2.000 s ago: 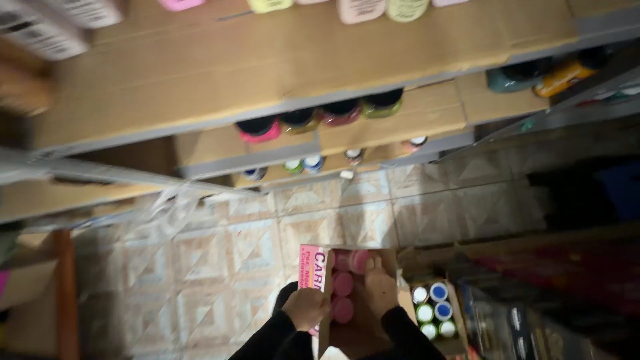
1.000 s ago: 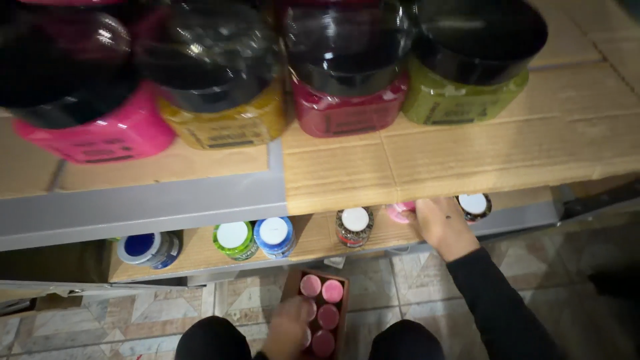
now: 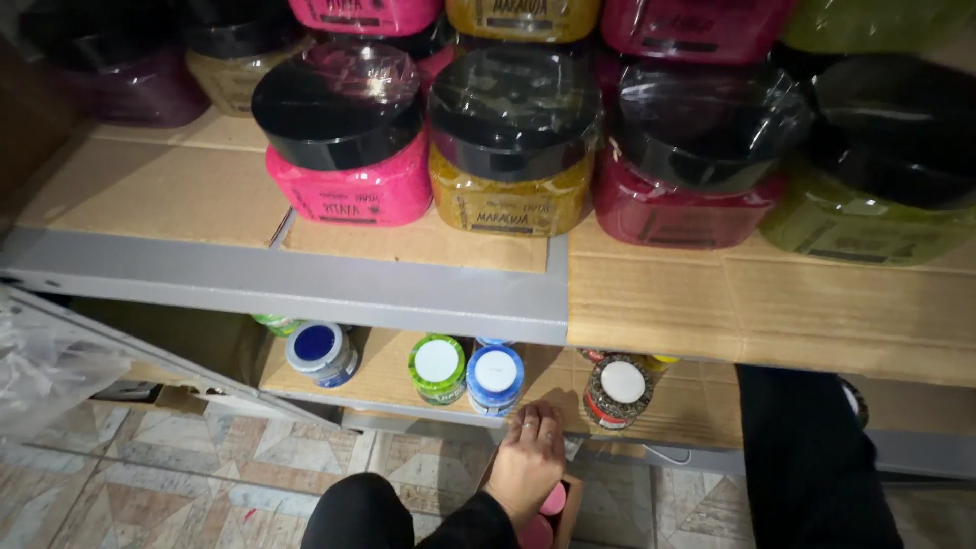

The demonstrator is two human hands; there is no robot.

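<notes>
My left hand (image 3: 528,457) rests at the front edge of the lower shelf, over a cardboard box (image 3: 570,512) of pink-lidded containers (image 3: 536,532). Whether its curled fingers hold anything cannot be told. My right arm in a black sleeve reaches under the upper shelf, which hides the hand. On the lower shelf stand a jar with a dark blue lid (image 3: 321,352), a green jar (image 3: 437,370), a blue jar (image 3: 495,379) and a brown patterned jar (image 3: 619,390), the last three white-topped. The blue jar is just behind my left fingers.
The upper shelf (image 3: 427,293), grey metal lined with cardboard, holds black-lidded jars: pink (image 3: 351,179), amber (image 3: 511,191), dark red (image 3: 686,210) and green (image 3: 862,221). A slanting metal strut (image 3: 175,358) and clear plastic (image 3: 53,366) are at left. Tiled floor (image 3: 229,488) lies below.
My right hand, earlier on a pink item at the lower shelf, has gone out of sight beneath the upper shelf. My left hand has moved from the box's containers up to the shelf edge.
</notes>
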